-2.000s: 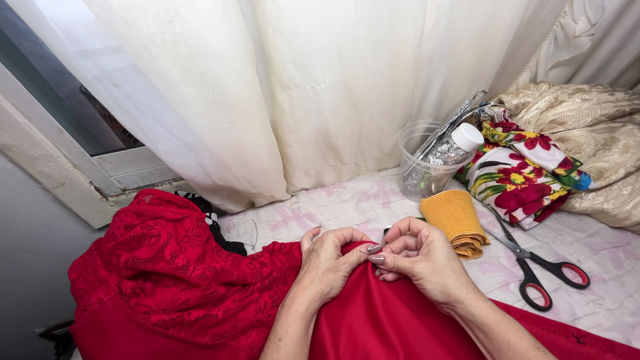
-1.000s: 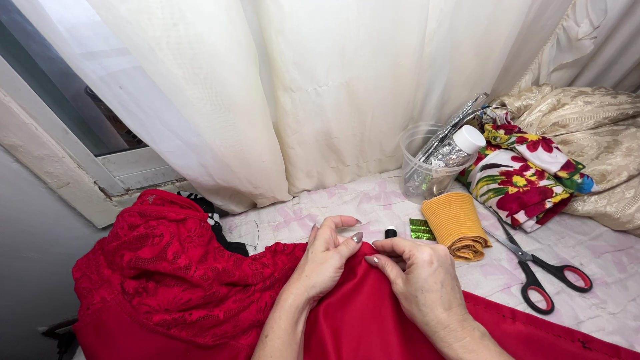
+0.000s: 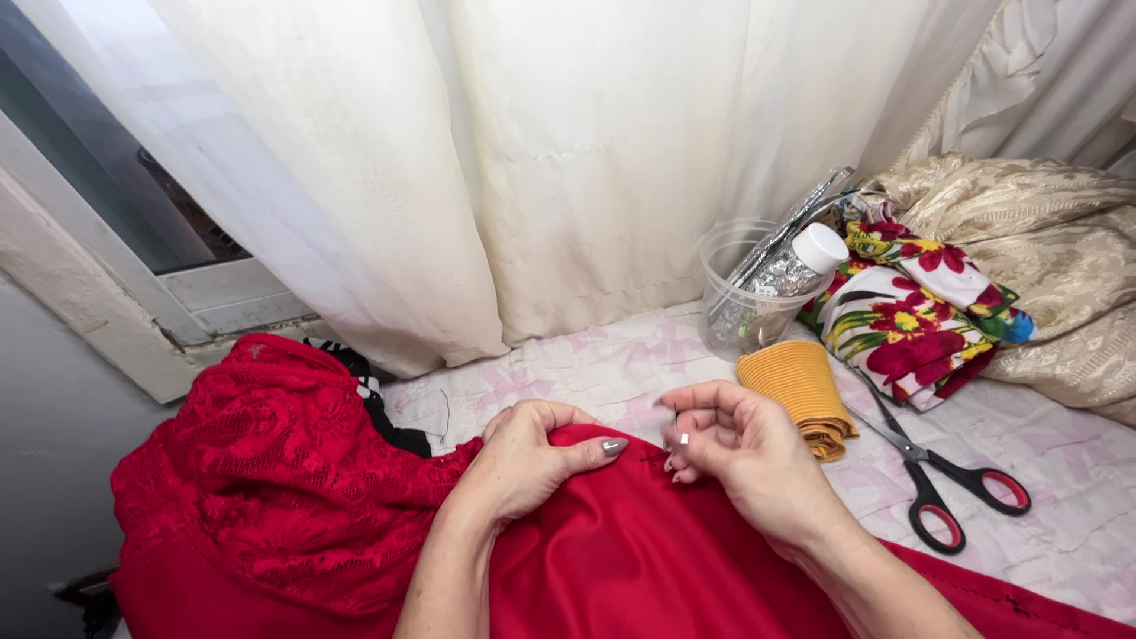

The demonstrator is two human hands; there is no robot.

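Red fabric (image 3: 603,541) with a lace section (image 3: 275,479) lies across the foreground. Its upper edge is pinched in my left hand (image 3: 532,457), with the thumb on top. Just right of it, my right hand (image 3: 745,453) is raised by the same edge, thumb and fingertips close together; the fingertips are blurred, and a needle cannot be made out for certain. Dark thread shows on the red cloth near those fingertips. Dark stitches (image 3: 1016,605) also run along the hem at the lower right.
Scissors with black and red handles (image 3: 927,457) lie right of a rolled yellow ribbed cloth (image 3: 799,395). Behind stand a clear plastic cup (image 3: 723,311) holding a white-capped bottle (image 3: 818,248), floral fabric (image 3: 914,319) and beige fabric (image 3: 1065,257). A cream curtain (image 3: 603,177) hangs at the back.
My right hand has come away from my left, its fingers lifted off the fabric edge. The green piece and small black item seen a second ago are now hidden from view.
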